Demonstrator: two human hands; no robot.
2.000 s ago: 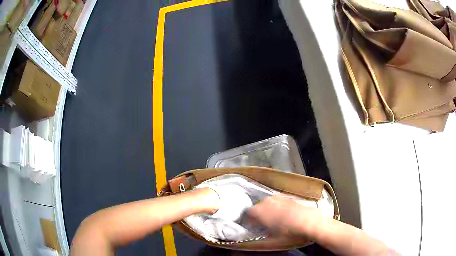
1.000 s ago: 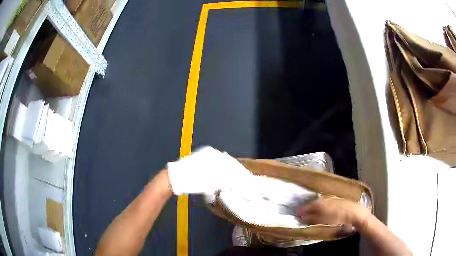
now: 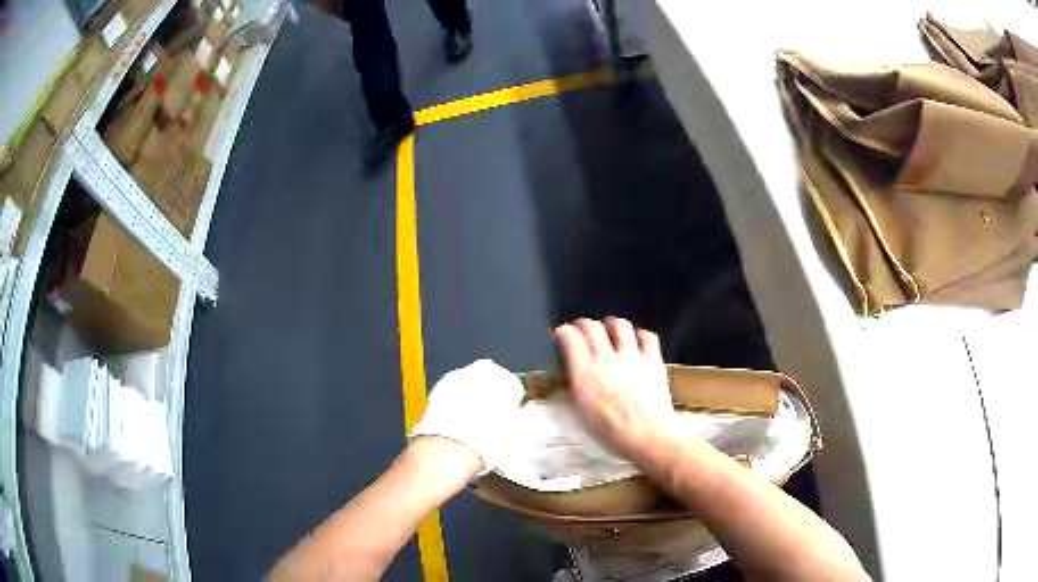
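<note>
A brown tote bag (image 3: 728,390) stands with its open top facing me, resting on a clear, silvery plastic-covered stool (image 3: 655,555). Soft white stuffing paper (image 3: 558,449) fills its inside. My left hand (image 3: 476,412), in a white glove, is at the bag's left end, on its rim; its fingers are hidden. My right hand (image 3: 615,381) is bare and lies across the opening with its fingertips over the far rim. I cannot tell how firmly either hand grips.
Folded brown bag bodies (image 3: 911,182) lie on the white-covered table (image 3: 899,455) at the right. A shelf (image 3: 148,205) with cartons and white stacks stands at the left. A person's legs (image 3: 381,68) show on the dark floor by the yellow line (image 3: 406,250).
My right hand has moved from inside the bag to its far rim. My gloved left hand has come down onto the bag's left end. A person's legs have come into view.
</note>
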